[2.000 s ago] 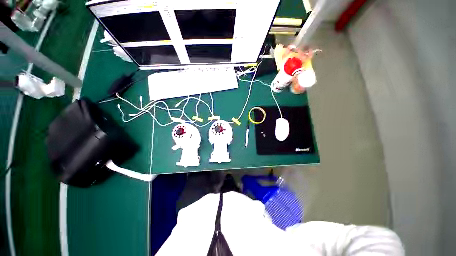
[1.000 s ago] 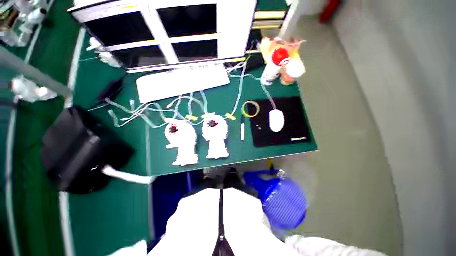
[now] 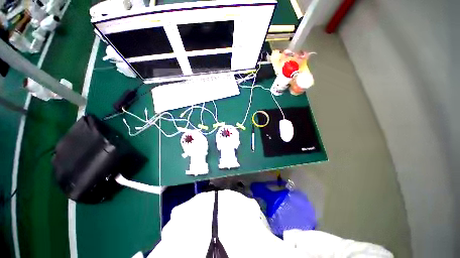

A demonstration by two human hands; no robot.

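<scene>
Two white security cameras stand side by side near the bench's front edge, the left camera point(image 3: 195, 153) and the right camera point(image 3: 228, 147), each with a dark lens ringed by reddish dots. Thin white cables point(image 3: 166, 117) with yellow tags run from them towards the white keyboard point(image 3: 195, 92). The wide monitor point(image 3: 176, 43) behind shows dark panes on a white screen. No hand is in view. A white right sleeve runs out at the lower right, and a bit of white sleeve shows at the bottom left; both hands are out of the picture.
A white mouse point(image 3: 286, 130) lies on a black mouse pad point(image 3: 297, 146). A yellow tape roll point(image 3: 261, 119) and a pen point(image 3: 252, 138) lie beside it. A red-topped can point(image 3: 282, 79) stands behind. A black bulky cover point(image 3: 93, 158) is at left, a blue stool point(image 3: 292, 209) below the bench.
The view has shifted a little, with bench items now lower and further right than one second ago. The cameras, mouse and pen keep their places on the bench. The sleeves have moved slightly.
</scene>
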